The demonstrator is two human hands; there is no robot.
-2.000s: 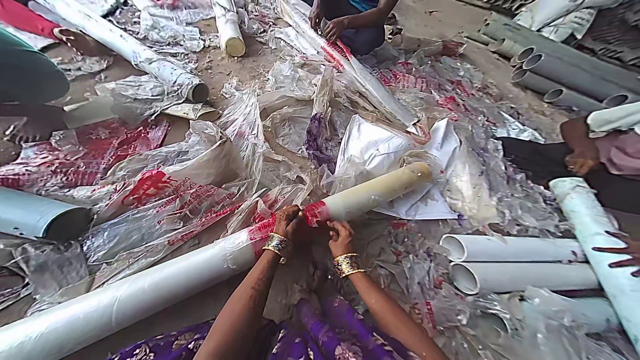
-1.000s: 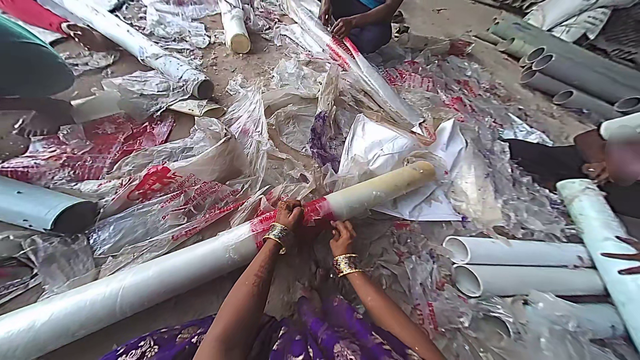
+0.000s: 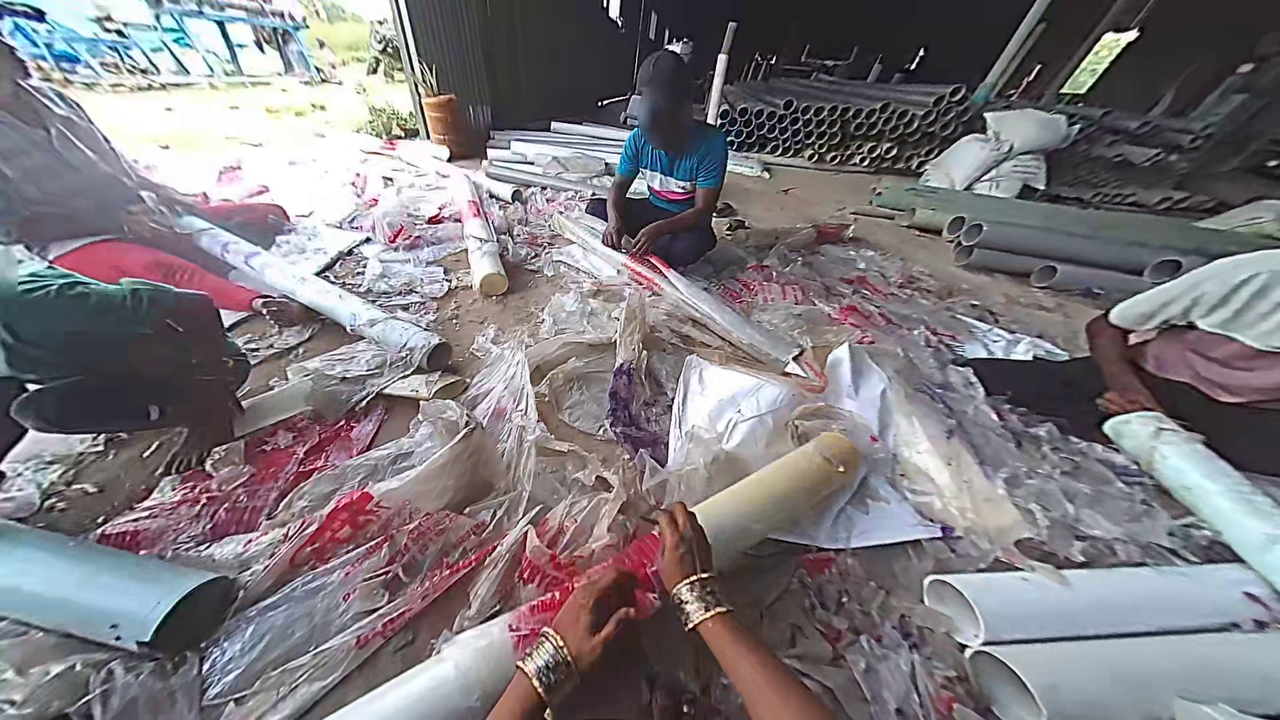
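A long pale pipe lies diagonally in front of me, its yellowish end pointing up and right. Red-printed clear plastic film is wrapped round its middle. My left hand, with bangles at the wrist, has its fingers bent against this film. Just beyond it, my right hand rests on the pipe where the red film meets the yellowish part, fingers curled at the film's edge. Whether either hand pinches the film is hard to tell. A crumpled white sheet lies under and behind the pipe's far end.
Loose plastic film covers much of the ground. White pipes lie at lower right, a bluish pipe at left, grey pipes at upper right. A person sits ahead with a wrapped pipe; others sit at both sides.
The view has tilted up. My right hand has moved from the near side of the pipe onto it, beyond my left hand; my left hand is now lower along the film.
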